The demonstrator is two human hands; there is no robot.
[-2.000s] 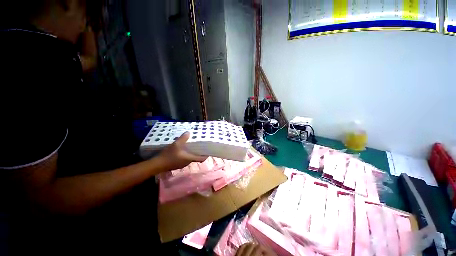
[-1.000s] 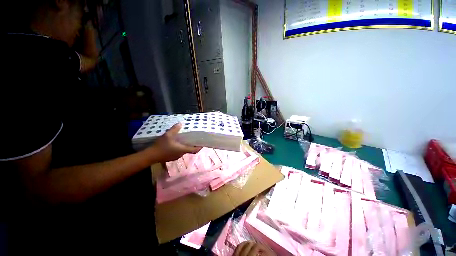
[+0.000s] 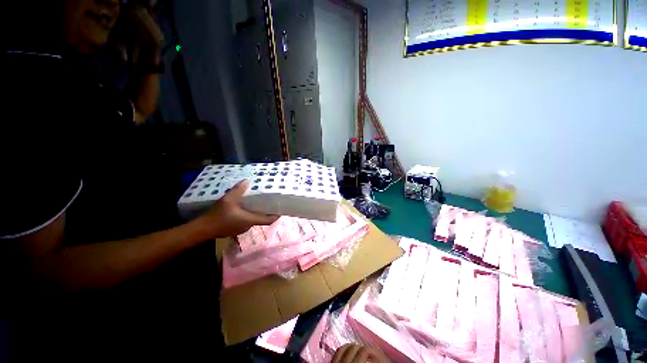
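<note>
Plastic-wrapped pink foam packs [image 3: 440,298] lie in a large bright stack at the lower right, with brown cardboard showing at its edges. A hand, which looks like my left hand [image 3: 357,353], is cut off by the bottom edge. Only its curled fingers show, against the stack's near left side; whether they grip anything is hidden. My right hand is not in view. More pink packs [image 3: 284,244] lie on a cardboard sheet [image 3: 305,291] left of the stack. Another person's hand holds a white perforated tray [image 3: 266,191] above them.
A person in a dark shirt [image 3: 106,177] stands close on the left. Behind the stack are smaller pink packs [image 3: 489,237], a microscope-like device [image 3: 365,170], a small white box [image 3: 423,183] and a yellow container [image 3: 500,197]. A long black bar [image 3: 592,294], papers [image 3: 578,236] and red bins [image 3: 628,237] are at right.
The tray in the other person's hand has moved left and slightly down in view. That person's head and raised arm have shifted. The hand at the bottom and the pink stack look unchanged.
</note>
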